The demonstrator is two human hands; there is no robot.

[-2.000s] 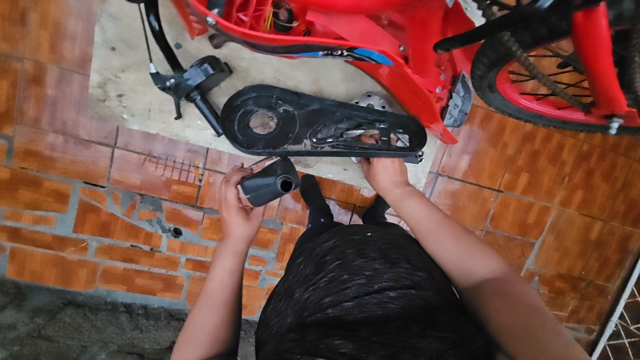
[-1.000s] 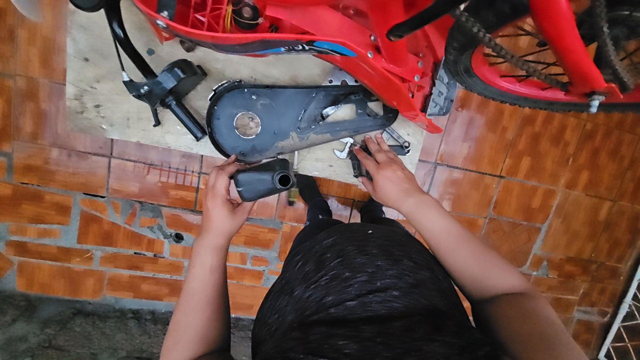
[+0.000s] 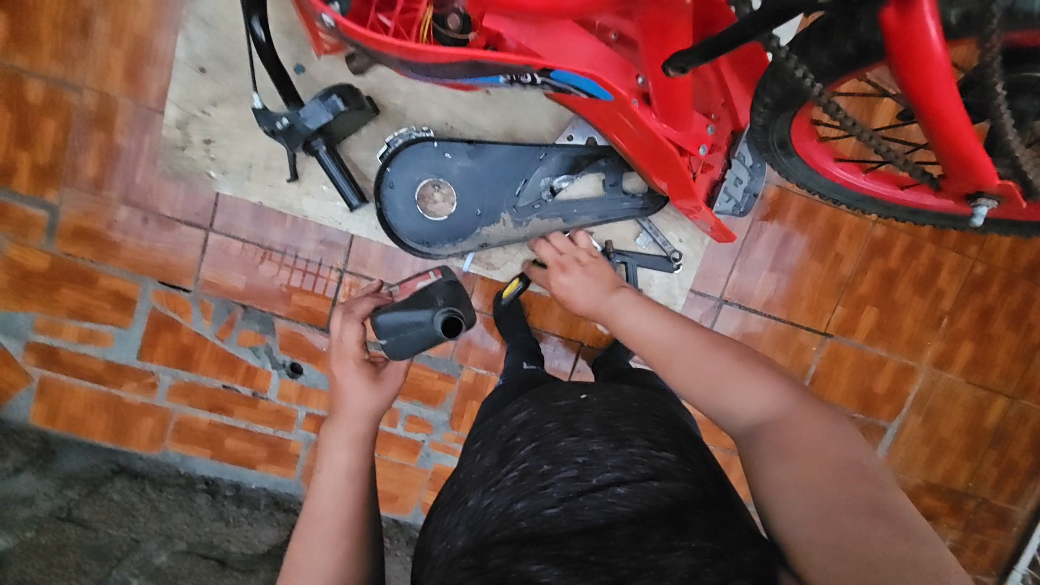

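My left hand (image 3: 361,345) holds a dark plastic bottle (image 3: 422,315), tilted with its uncapped mouth facing up toward me; a red label shows on one side. My right hand (image 3: 573,272) has its fingers around a tool with a black and yellow handle (image 3: 513,288); the rest of the tool is hidden under the hand. Just beyond that hand lies a black chain cover (image 3: 479,195) with a round hole. Beside the fingers are a wrench (image 3: 660,237) and a black metal part (image 3: 646,260).
A board (image 3: 219,106) lies on the tiled floor. On it, a black handlebar with grip and lever (image 3: 337,166) is at the left. Red vehicle bodywork (image 3: 601,130) stands behind the cover, and a bicycle wheel (image 3: 792,146) with chain is at the right. My feet are close to the board.
My right hand went from the cover's edge to the tools beside it, and now has a black and yellow handle in it. The bottle stays in my left hand.
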